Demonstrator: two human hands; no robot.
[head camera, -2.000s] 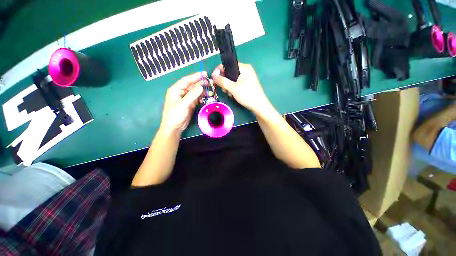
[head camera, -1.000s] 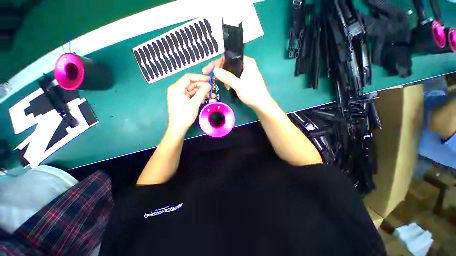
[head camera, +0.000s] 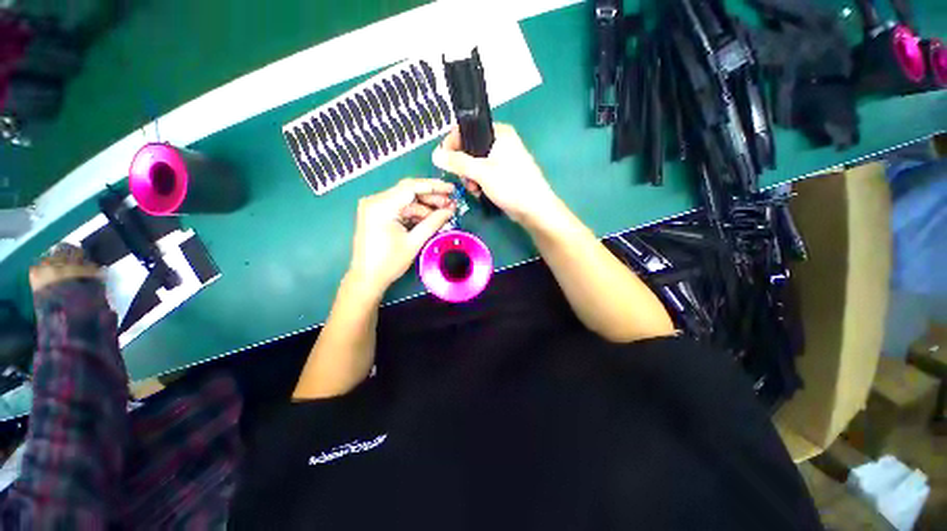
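My right hand (head camera: 501, 174) holds a long black handle shell (head camera: 470, 102) that points away from me over the pale sheet. My left hand (head camera: 397, 230) is at the neck of the dryer body (head camera: 456, 267), with its fingertips on the small blue wires (head camera: 460, 196). The pink flared ring faces up just below both hands. The ends of the wires and the part at the neck are partly hidden by my fingers. The sheet of narrow black strips (head camera: 369, 122) lies beyond my left hand.
Another dryer body (head camera: 159, 178) stands at left, near a white-and-black sheet (head camera: 197, 258) with a black part (head camera: 140, 236) on it. Another person's plaid sleeve (head camera: 73, 363) reaches in at left. Loose black shells (head camera: 727, 104) lie at right, above a carton (head camera: 846, 311).
The handle shell has turned and tilted in my right hand. My left fingers have drawn slightly down, away from the right hand. The plaid arm has reached over the left sheet.
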